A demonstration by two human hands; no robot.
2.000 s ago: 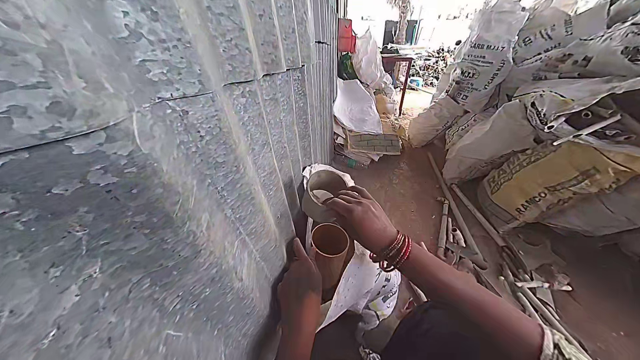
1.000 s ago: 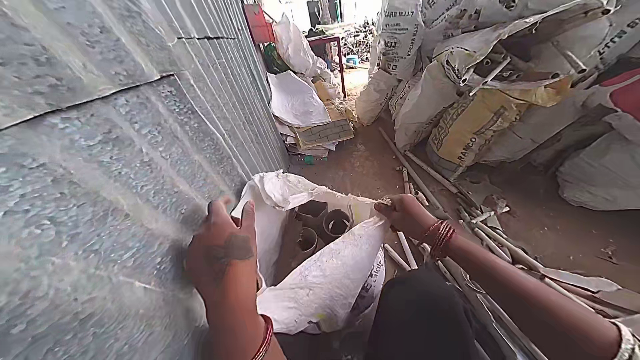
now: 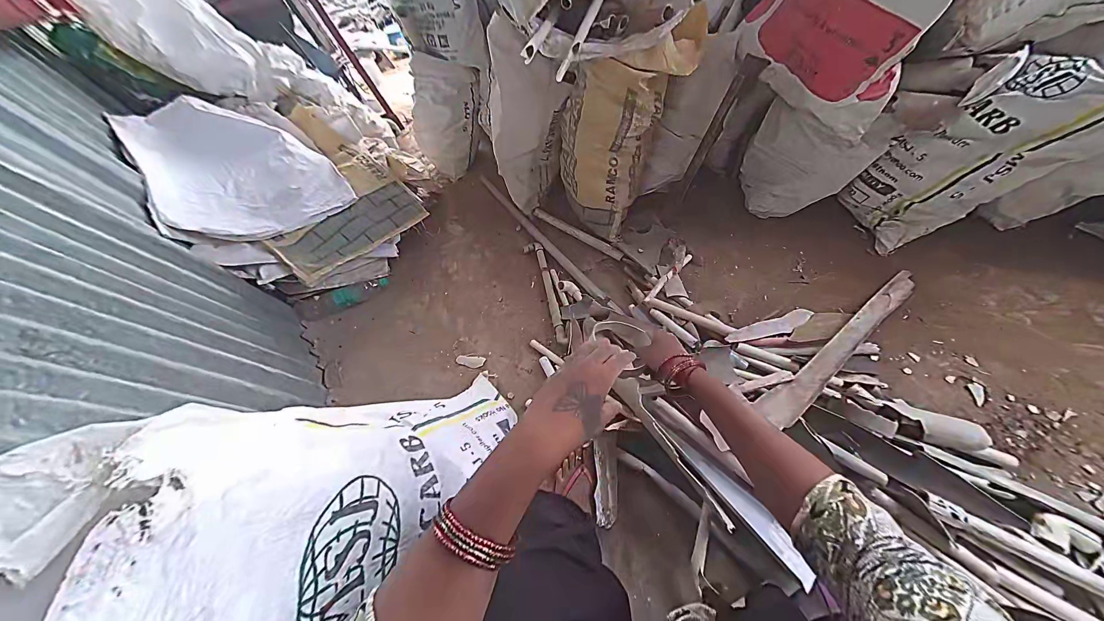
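Note:
Both hands are low at the centre, over a heap of plastic pipes and broken pipe pieces (image 3: 552, 293). My left hand (image 3: 595, 371), back side up, touches a pale, ring-like pipe piece (image 3: 623, 332); whether it grips it cannot be told. Close beside it, my right hand (image 3: 660, 352) is at the same piece, its fingers largely hidden. A white woven sack (image 3: 233, 509) with printing lies at the lower left, beside my left forearm. A long split pipe (image 3: 837, 354) slants across the heap to the right of my hands.
Filled woven sacks (image 3: 612, 147) stand along the back, some with pipes sticking out. Folded sacks and sheets (image 3: 241, 172) are stacked against the corrugated metal wall (image 3: 155, 302) at left. My foot (image 3: 576, 479) is below my hands. Small debris lies on the dirt floor (image 3: 975, 285).
My hands have left the rim of the white sack, which they held open one second ago, and are now at the pipe heap. The view has turned to the right.

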